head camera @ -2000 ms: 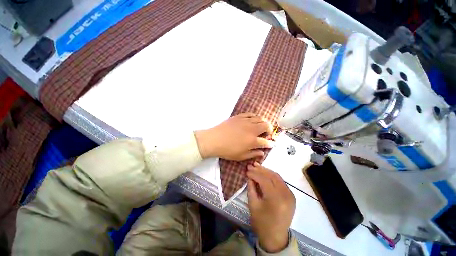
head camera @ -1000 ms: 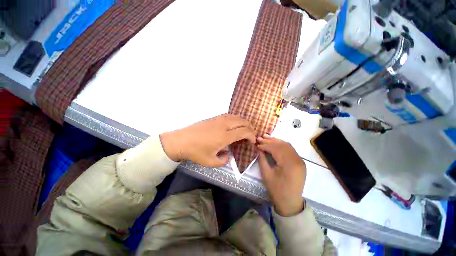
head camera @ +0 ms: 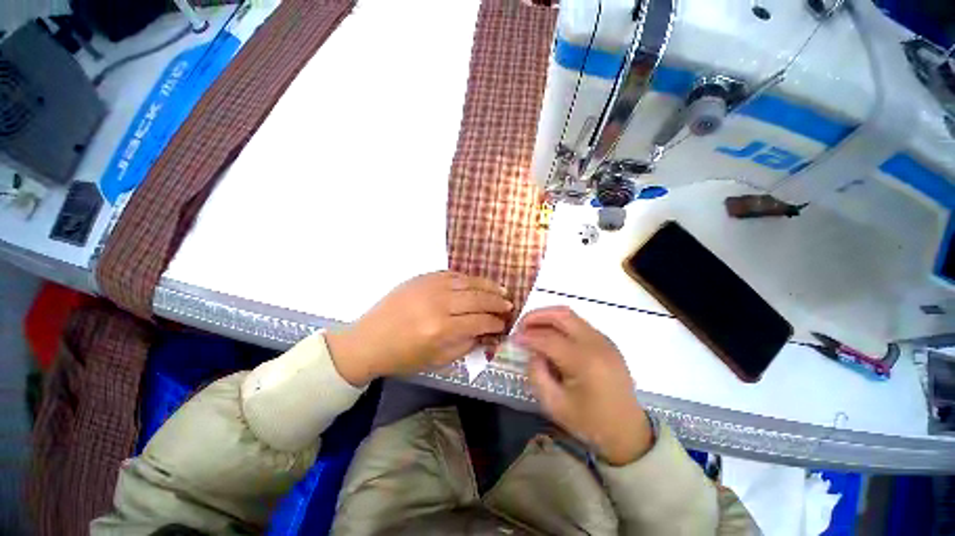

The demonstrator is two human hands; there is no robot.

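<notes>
A reddish-brown checked strip (head camera: 492,157) runs from the top edge down past the lit presser foot (head camera: 545,213) to a pointed end at the table's front edge. A white piece (head camera: 476,364) shows at that point. My left hand (head camera: 429,322) lies on the strip's lower end, its fingers on the fabric. My right hand (head camera: 576,366) is at the strip's right edge near the point, slightly blurred, its thumb and fingers close together at the edge. What its fingertips hold is hard to see.
The white sewing machine head (head camera: 733,84) stands at upper right. A smartphone (head camera: 710,300), snips (head camera: 853,354) and a dark small piece (head camera: 762,206) lie right. Another checked strip (head camera: 215,147) crosses the table at left. More checked fabric (head camera: 89,419) hangs lower left.
The view has turned and shifted, so the machine shows more from the front. Both hands stay at the strip's pointed end; the right hand has moved slightly down along its edge.
</notes>
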